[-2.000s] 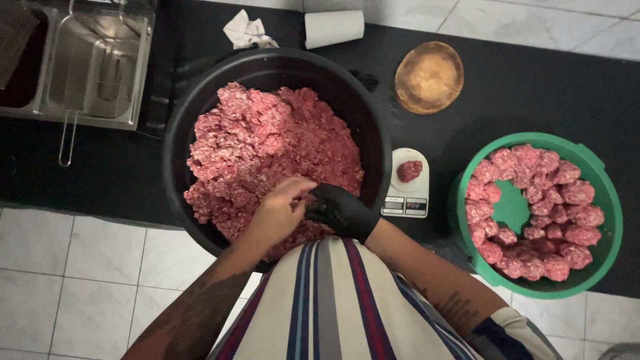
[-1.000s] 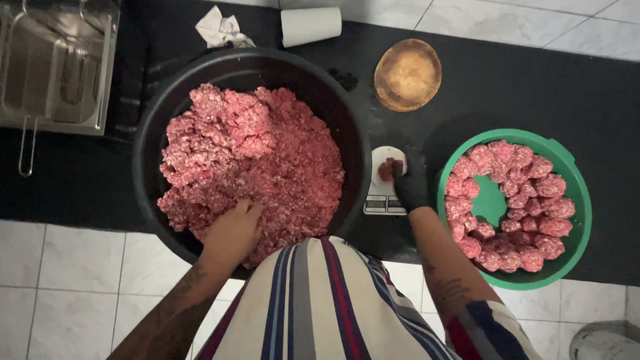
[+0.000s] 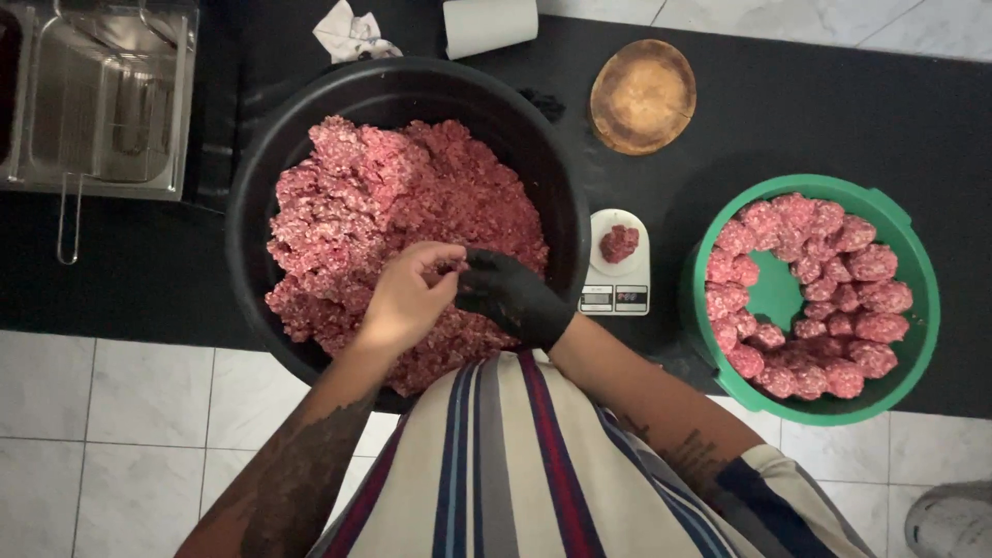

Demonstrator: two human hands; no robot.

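Ground meat fills much of a wide black tub. Over the meat, my bare left hand meets my right hand, which wears a black glove. Their fingertips touch; a small bit of meat seems to be between them, though the fingers partly hide it. Right of the tub, a white kitchen scale carries a small lump of meat. Farther right stands a round green container with many meatballs lining it around a bare patch of its bottom.
A round wooden board lies behind the scale. Beyond the tub are a crumpled paper towel and a light grey cylinder. At the far left stands a metal fryer with a wire basket. The black table's near edge borders the tiled floor.
My gloved right hand has moved left from the scale to my left hand, leaving the meat lump on the scale. My left hand has come up from the meat in the tub.
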